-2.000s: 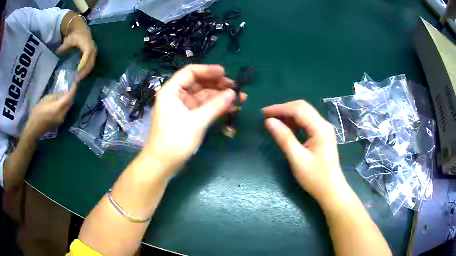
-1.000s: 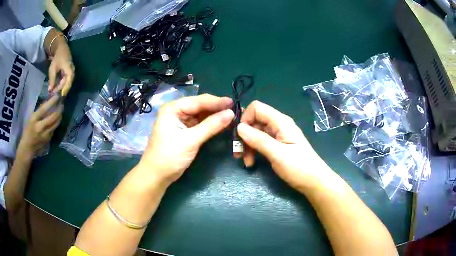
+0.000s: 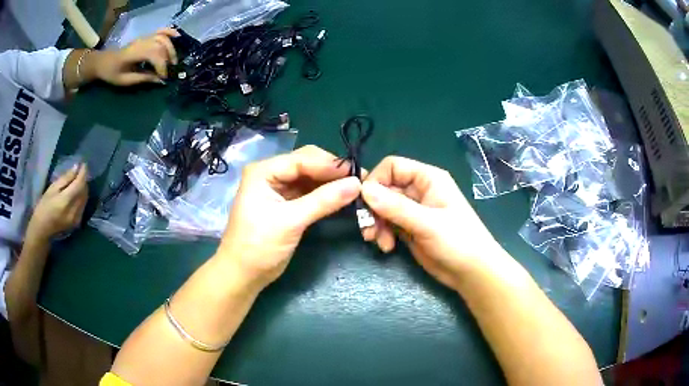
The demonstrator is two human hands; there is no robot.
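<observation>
A black USB cable (image 3: 355,134) is folded into a small bundle, with its loop pointing up and its silver plug end at the bottom. My left hand (image 3: 291,207) pinches the bundle's middle between thumb and fingers from the left. My right hand (image 3: 419,211) pinches it from the right, just above the plug, with the thumb tips almost touching. The fingers hide the middle of the bundle. Both hands are bare and held above the green table.
Shiny bagged cables (image 3: 563,166) lie at right beside a yellowish-grey box (image 3: 665,98). A loose black cable pile (image 3: 242,64) lies upper left. Clear bags (image 3: 249,177) with dark cables on them lie left. Another worker's hand (image 3: 140,60) reaches to the pile; the other holds a bag.
Both my hands have come together on the cable; my right hand was empty and apart at first. The other worker's upper hand has moved to the loose pile.
</observation>
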